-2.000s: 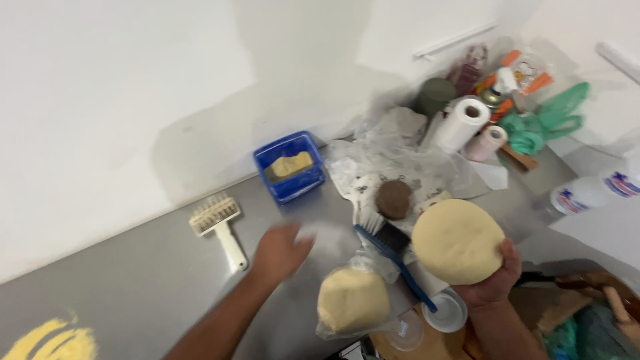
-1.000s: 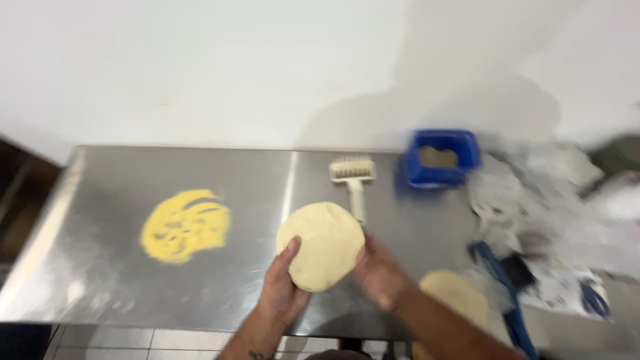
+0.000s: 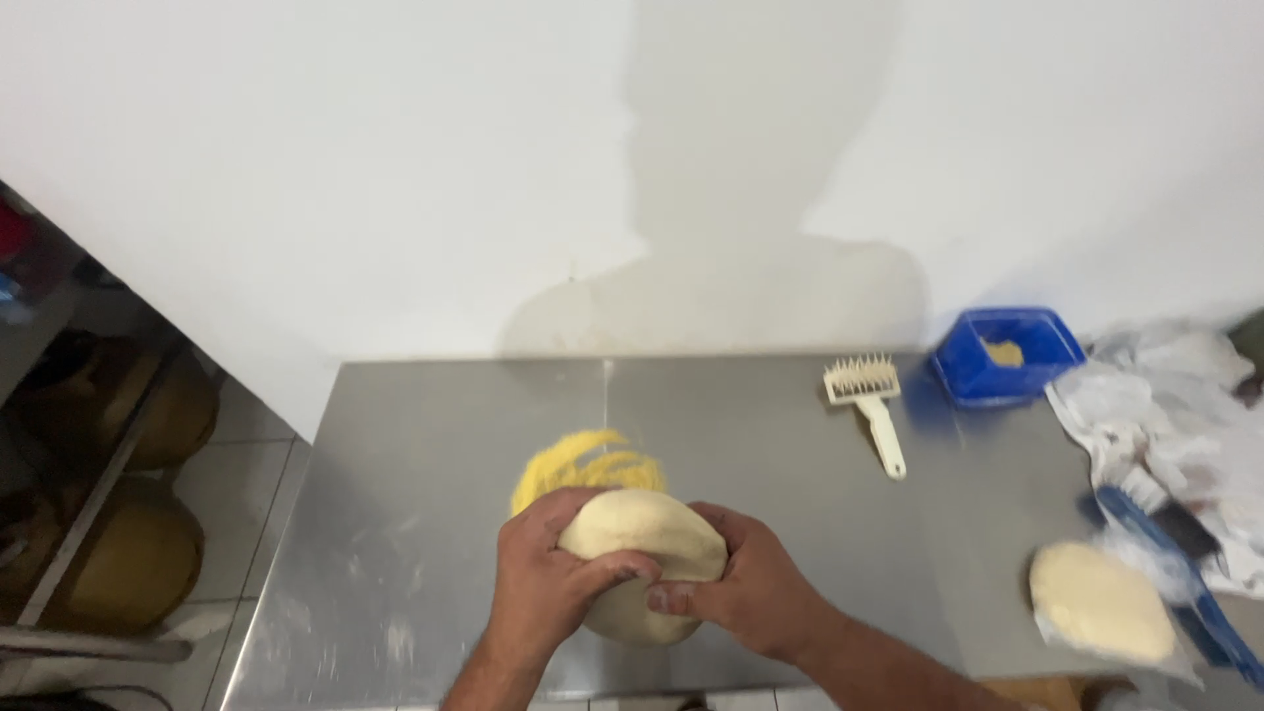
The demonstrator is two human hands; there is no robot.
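Observation:
Both hands hold one pale dough round (image 3: 647, 528) above the steel table, near its front edge. My left hand (image 3: 558, 573) grips the left side and my right hand (image 3: 755, 588) the right, with both thumbs pressed across the middle, where the dough bends. Just behind the dough, a patch of yellow flour or meal (image 3: 583, 464) lies spread on the table; its near part is hidden by the hands and dough. A second dough piece (image 3: 1101, 602) rests on clear plastic at the right.
Toward the wall stand a spiked dough docker (image 3: 869, 395) with a cream handle and a blue plastic tub (image 3: 1007, 370) with yellowish meal inside. At the right are crumpled plastic bags (image 3: 1175, 415) and a blue-handled brush (image 3: 1175, 563). The steel table (image 3: 395, 474) ends at the left above a tiled floor.
The view has swung left. The dough round, in my right hand alone at first, is now held by both hands in front of the yellow patch and is bent between them.

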